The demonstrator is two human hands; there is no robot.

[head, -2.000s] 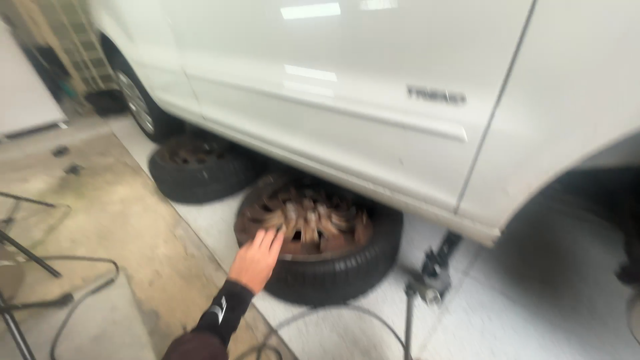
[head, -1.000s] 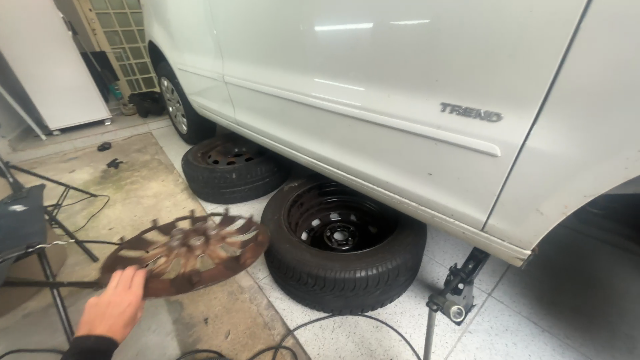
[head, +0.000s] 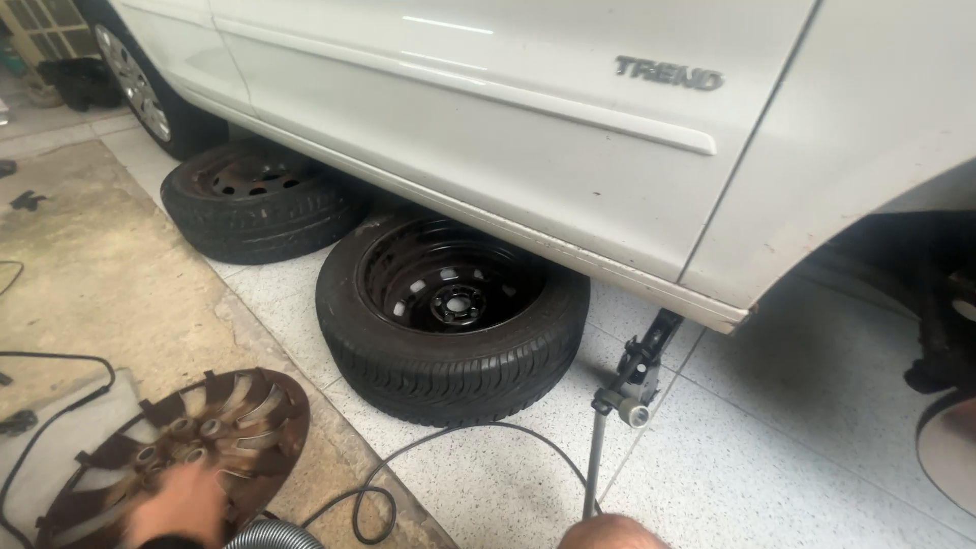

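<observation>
My left hand (head: 179,503), blurred and in a black cuff, is over the lower part of a rusty, dirty wheel cover (head: 252,442). The cover is low at the bottom left with its clips and back side showing; whether my fingers grip it is unclear. A tire on a black steel rim (head: 450,381) lies flat, partly under the white car's sill. Another tire with a rusty steel rim (head: 267,221) lies beyond it. My right hand is not identifiable; rounded bare skin at the bottom edge looks like a knee.
A jack (head: 637,374) with a metal rod stands under the white car's sill (head: 564,259). A black cable (head: 488,424) loops over the tiles. A grey corrugated hose (head: 274,534) lies at the bottom, and a brake disc (head: 949,450) shows at right.
My left hand reached to the cover on the near tire, then held it to the left, baring the black rim. The cover is now lower, near the floor.
</observation>
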